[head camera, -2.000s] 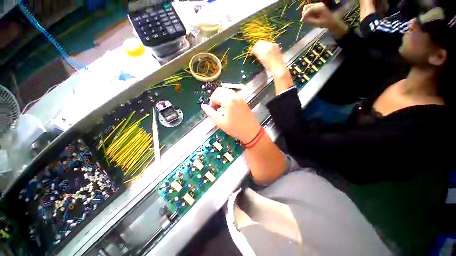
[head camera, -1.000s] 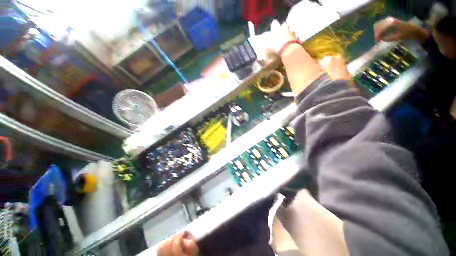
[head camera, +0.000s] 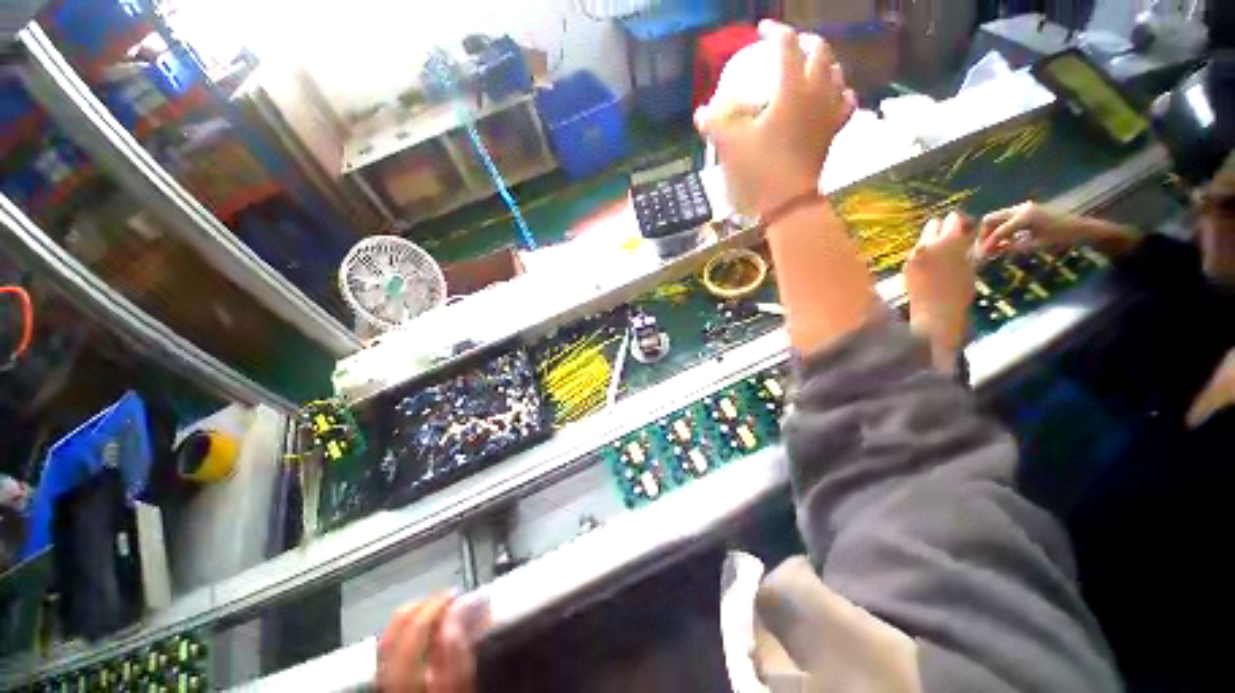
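My right hand (head camera: 779, 129) is raised high at the upper middle, its fingers and thumb around a pale round object (head camera: 748, 77), perhaps a cup or jar, washed out by glare. My left hand (head camera: 427, 643) lies at the near metal rail, cut off by the bottom edge; whether it holds anything is unclear. A green circuit board panel (head camera: 698, 440) with yellow blocks lies between the rails, its right end partly hidden by my right sleeve. A black tray (head camera: 467, 417) of loose components and yellow wires (head camera: 578, 379) lie beyond it.
A calculator (head camera: 672, 206), a tan ring dish (head camera: 734, 274) and a small clear-and-metal item (head camera: 649, 336) are beyond the rails. A fan (head camera: 393, 282) stands at left. Another person's hands (head camera: 937, 271) are at right, near another panel (head camera: 1036, 287). More boards (head camera: 136, 672) lie bottom left.
My right hand has moved from over the bench up to the pale round object and lifted. My left hand has come into view at the rail. The view has swung left.
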